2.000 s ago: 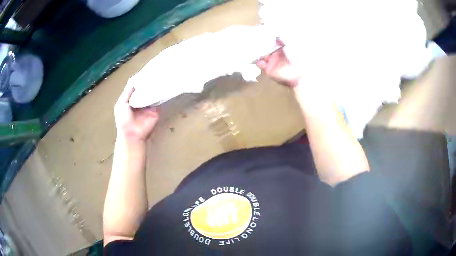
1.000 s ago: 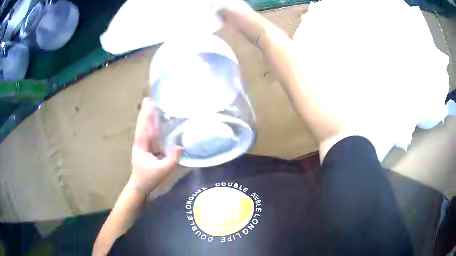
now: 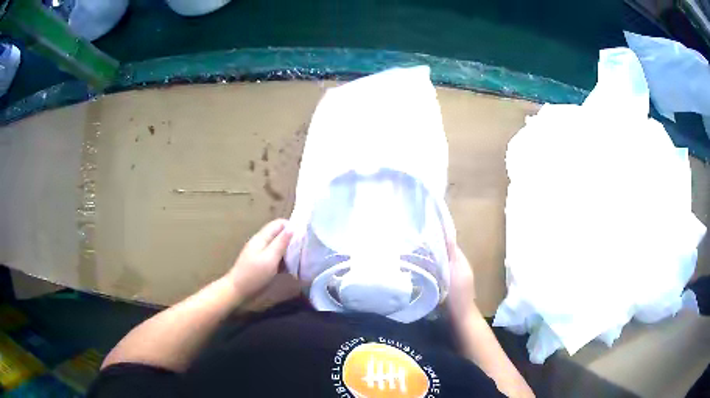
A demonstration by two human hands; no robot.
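A clear-and-white plastic unit [image 3: 375, 225] lies on the bench in front of my body, its round end with the white end cap [image 3: 377, 288] towards me. A thin white bag [image 3: 381, 116] covers its far part and reaches down both sides, with a pointed corner at the far end. My left hand [image 3: 268, 253] is at the unit's left side, fingers on the bag's edge. My right hand [image 3: 459, 276] is at the right side, its fingers partly hidden by the bag and unit.
A large heap of white bags [image 3: 595, 225] lies on the right of the brown cardboard sheet [image 3: 195, 194]. Beyond the bench's raised green edge is the dark green conveyor belt [image 3: 327, 27]. A green guide bar [image 3: 66, 47] and white-and-clear units [image 3: 97, 15] are at the upper left.
The bag, earlier held beyond the unit, now covers its far part. My right hand has come back to the unit's right side. The view has shifted, showing more belt.
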